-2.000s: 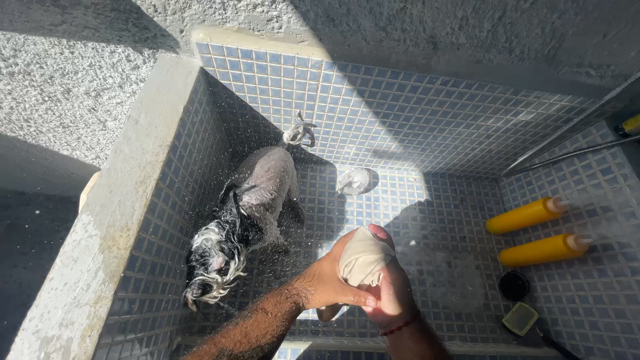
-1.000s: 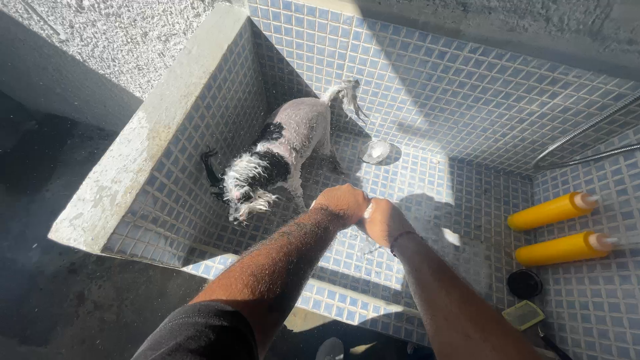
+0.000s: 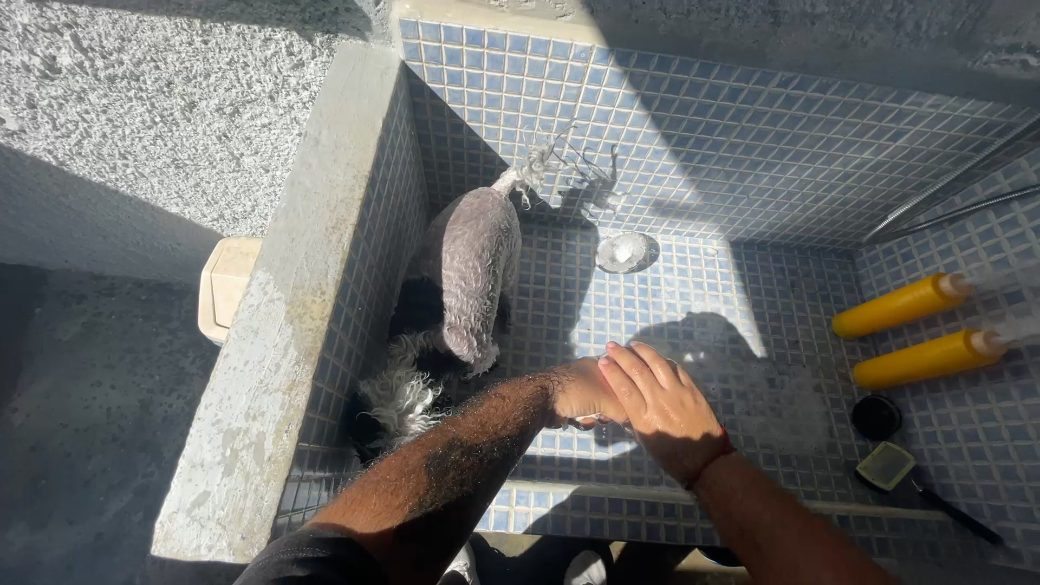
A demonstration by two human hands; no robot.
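Observation:
My left hand and my right hand are pressed together above the tub floor, the right one over the left, with a red cord bracelet on the right wrist. Whether anything lies between the palms is hidden; water or suds drip beneath them. Left of my hands a wet black and white dog stands in the blue-tiled tub, its tail toward the back wall and its head low near my left forearm. A rounded whitish object, perhaps a soap dish, rests on the tiles beyond my hands.
At the right lie two yellow bottles with pale tops, a black round object and a black-handled brush. A metal hose runs along the back right. The concrete rim borders the left, with a beige bin outside.
The light cloth-like thing seen in my hands two seconds ago no longer shows. My hands have gone from fists side by side to one laid over the other. The dog has turned its head lower.

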